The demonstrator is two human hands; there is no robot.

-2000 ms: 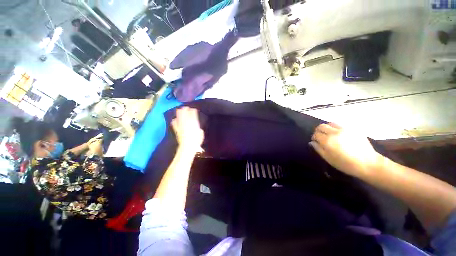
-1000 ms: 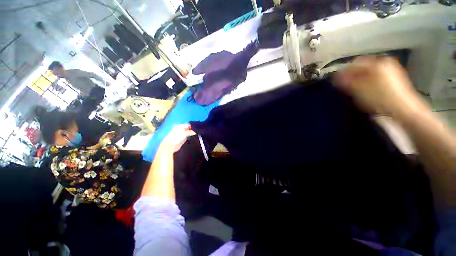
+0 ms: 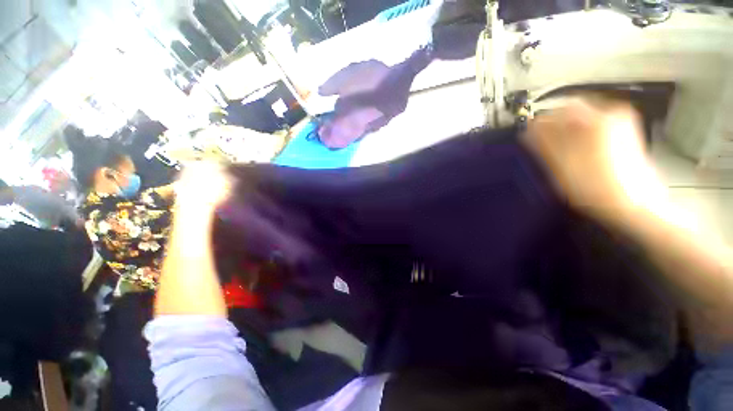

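Note:
A large dark purple-navy garment panel is stretched between my two hands, raised in front of the machine, its lower part hanging towards my lap. My left hand, blurred, grips its upper left corner, well left of the table. My right hand, also blurred, grips its upper right edge in front of the machine arm. The white sewing machine stands behind the panel. The panel and my right hand hide the needle plate and presser foot.
A crumpled lighter purple cloth lies on the white table, left of the machine. A blue cloth lies at the table's left edge. A person in a floral top and mask sits at another machine on the left. Something red is low left.
My left hand has moved out left and slightly up, pulling the panel wide. My right hand rose from the table's front edge to the machine arm, lifting its side.

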